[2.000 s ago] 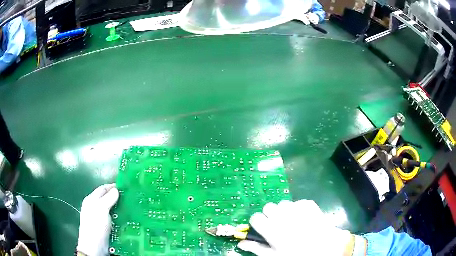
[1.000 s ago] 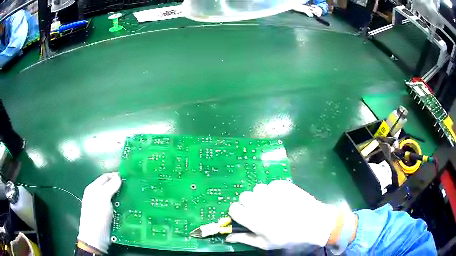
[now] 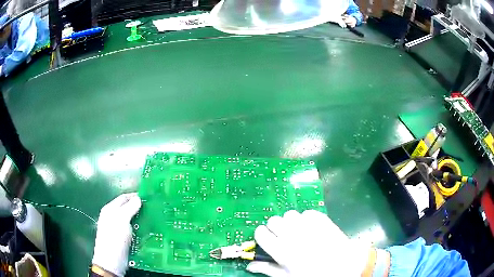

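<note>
The green circuit board [image 3: 187, 211] lies solder side up on the glossy green mat, with rows of silvery dots. My left hand [image 3: 115, 232], in a white glove, holds the board's left edge with the thumb side at the rim. My right hand [image 3: 311, 246], in a white glove with a pale band at the cuff, is closed around the yellow-and-black handles of the side cutters [image 3: 238, 251]. Their steel tips point left over the lower middle of the board. Whether the jaws touch a lead is too small to tell. The right fingers hide part of the board's lower right.
A black divided tray [image 3: 391, 186] stands at right with a bottle, yellow tape roll [image 3: 448, 177] and dark-handled tool. A narrow board assembly [image 3: 470, 121] is far right. A white bottle [image 3: 28, 222] stands lower left. A clear hood [image 3: 276, 16] hangs above. Other people's blue sleeves show at the back.
Over two seconds the cutters' tips have moved left and slightly down across the board, still in my right hand. The whole view has shifted slightly. My left hand stays on the board's edge.
</note>
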